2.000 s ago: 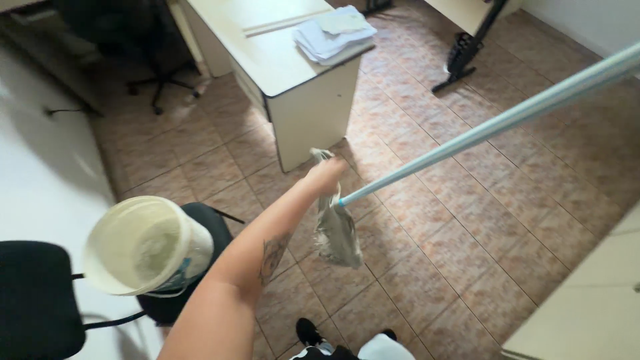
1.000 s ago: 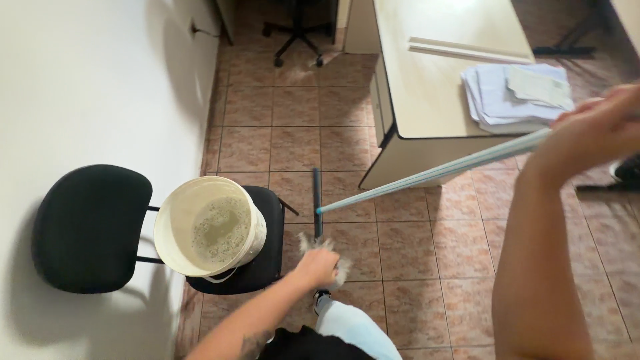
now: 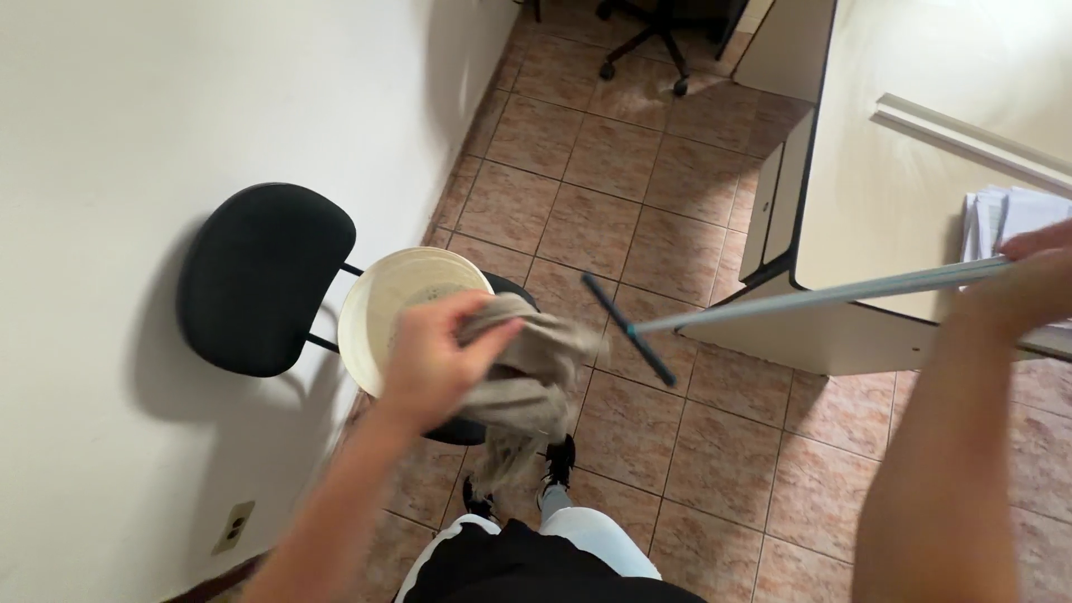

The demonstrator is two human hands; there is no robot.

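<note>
My left hand (image 3: 440,356) grips a wet-looking grey-beige cloth (image 3: 536,368), which hangs beside the white plastic bucket (image 3: 368,301). Part of the cloth and my hand cover the bucket's right side; some murky liquid shows inside it. The bucket stands on the seat of a black chair (image 3: 268,280). At the right, my right hand (image 3: 1026,276) is closed around the light blue handle of a floor squeegee (image 3: 630,330). The squeegee's dark blade is low over the tiled floor, bare of cloth; whether it touches the tiles I cannot tell.
A cream desk (image 3: 888,193) with a stack of papers (image 3: 1013,218) and a long pale strip (image 3: 971,138) stands at the right. The wheeled base of an office chair (image 3: 657,42) is at the top. A white wall (image 3: 335,92) with a socket (image 3: 234,528) runs along the left.
The cloth, near the floor squeegee's end two seconds ago, has moved with my left hand to the bucket. The view has swung left.
</note>
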